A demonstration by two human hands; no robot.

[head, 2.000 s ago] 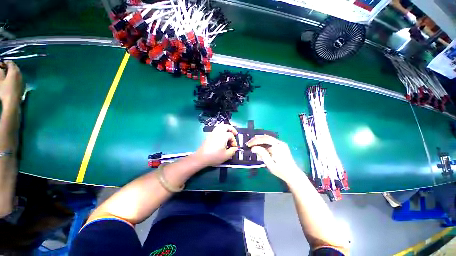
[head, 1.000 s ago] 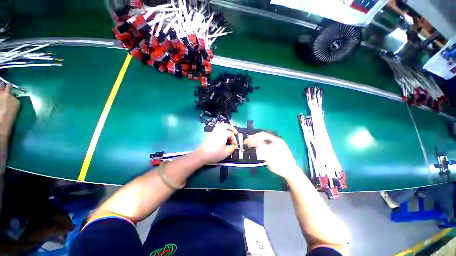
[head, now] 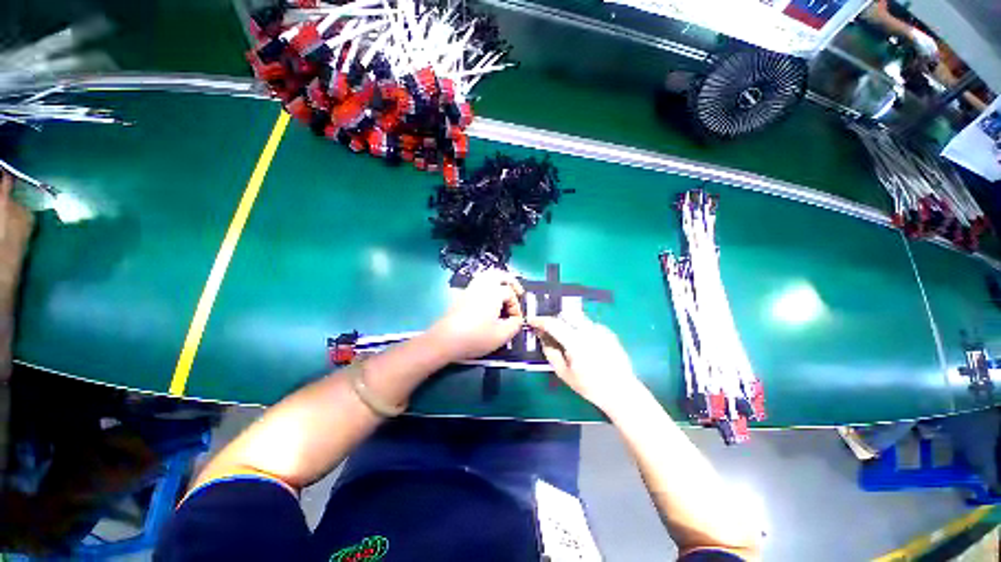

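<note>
My left hand (head: pixel 483 315) and my right hand (head: pixel 573 343) meet fingertip to fingertip over the taped patch with black strips (head: pixel 552 288). A wire harness lead (head: pixel 386 339) runs under my left forearm, its red and black connector (head: pixel 344 349) to the left of it. My left fingers are pinched on something tiny, likely a wire end. My right fingertips touch the same spot; what they grip is too small to tell. A loose pile of small black parts (head: pixel 496 204) lies just beyond my left hand.
A large heap of harnesses (head: pixel 368 99) lies at the back left. A harness bundle (head: pixel 708 313) lies at the right. A black fan (head: pixel 749 92) and a metal rail (head: pixel 648 161) stand behind. A yellow line (head: pixel 228 258) crosses the green worktop. Another person's arm (head: pixel 14 258) is at the left edge.
My right hand has shifted slightly left and down, its fingertips now against my left ones. My left hand has hardly moved. The other person's arm at the left has drawn back toward the picture edge.
</note>
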